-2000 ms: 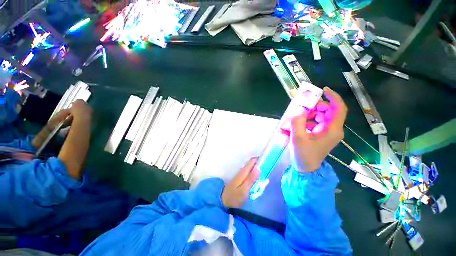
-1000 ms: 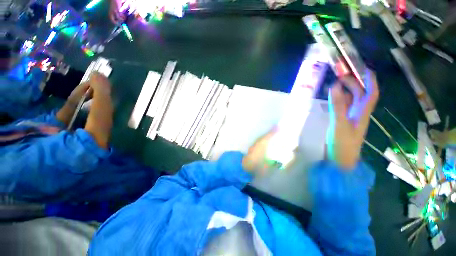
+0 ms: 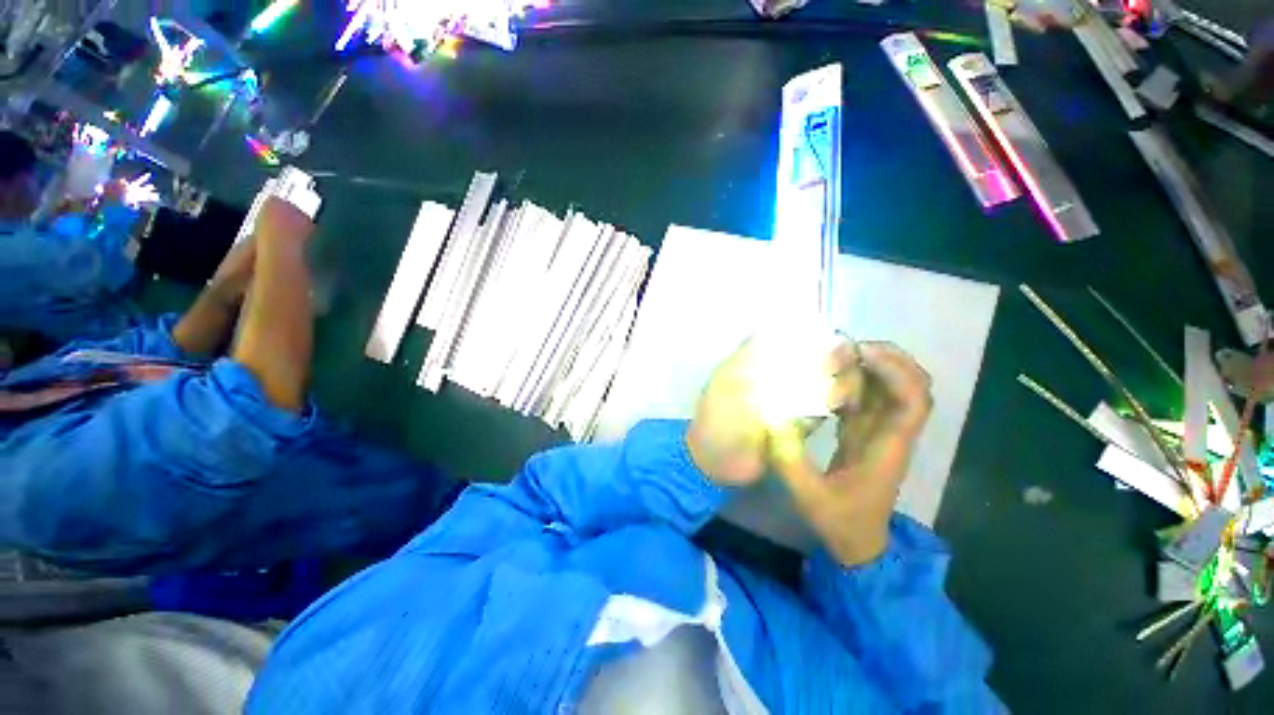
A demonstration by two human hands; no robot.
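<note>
A filled sleeve (image 3: 810, 182) glows bright white and blue and stands out upward from my hands over the white work sheet (image 3: 950, 314). My left hand (image 3: 734, 419) grips its lower end. My right hand (image 3: 873, 433) is at the same end, its fingers bent close to the glare; the glare hides what its fingertips touch. The stack of empty sleeves (image 3: 524, 307) lies fanned left of the sheet. Two finished LED pieces (image 3: 950, 119) lie side by side beyond the sheet, with pink glowing lower ends.
A pile of LED units (image 3: 1216, 559) lies at right, tan strips sticking out. A long strip piece (image 3: 1202, 231) lies at upper right. Another person's hands (image 3: 266, 266) hold white sleeves at left. A bright LED heap (image 3: 440, 21) is at the far edge.
My right hand has come back from the two finished pieces to the lower end of the held sleeve. The held sleeve now stands more upright in view.
</note>
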